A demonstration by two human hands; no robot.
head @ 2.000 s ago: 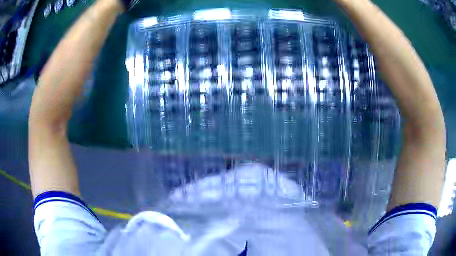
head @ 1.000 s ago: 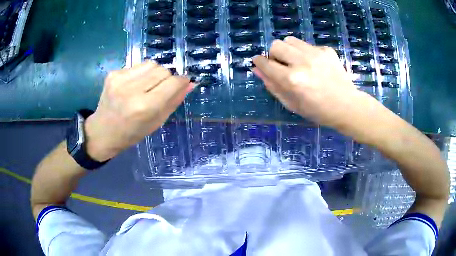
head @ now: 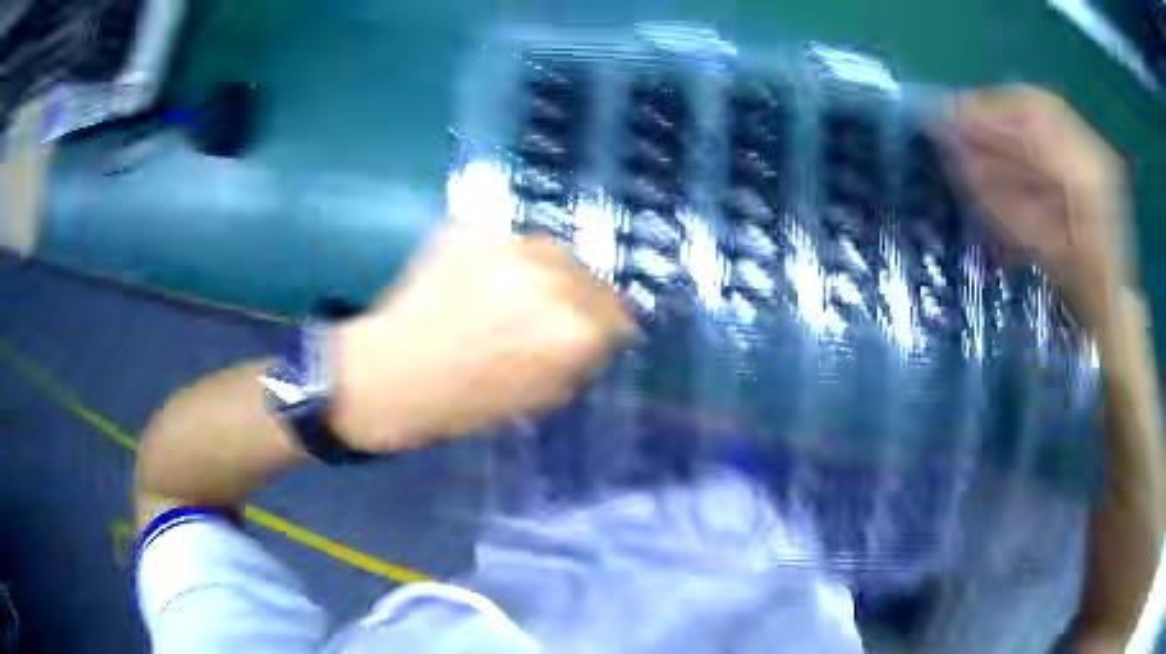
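The large clear blister tray (head: 793, 396) lies on the green bench, its near part over the wearer's lap. Dark round components (head: 754, 141) stand in rows in its far pockets; the picture is blurred. My left hand (head: 492, 339), with a black wristwatch, is over the tray's left part with its fingers curled; whether it holds a part is hidden. My right hand (head: 1023, 166) is at the tray's far right corner, blurred, with its fingertips at or over the right columns; I cannot tell whether it grips anything.
A pale frame (head: 115, 96) with dark parts stands at the far left of the green mat (head: 345, 77). A dark lump (head: 230, 119) sits beside it, near something blue. Something beige is at the left edge. Below the bench is grey floor with a yellow line (head: 320, 543).
The view has turned, so the tray shows further right and tilted. My right hand has moved from the tray's middle to its far right. My left hand remains over the tray's left part.
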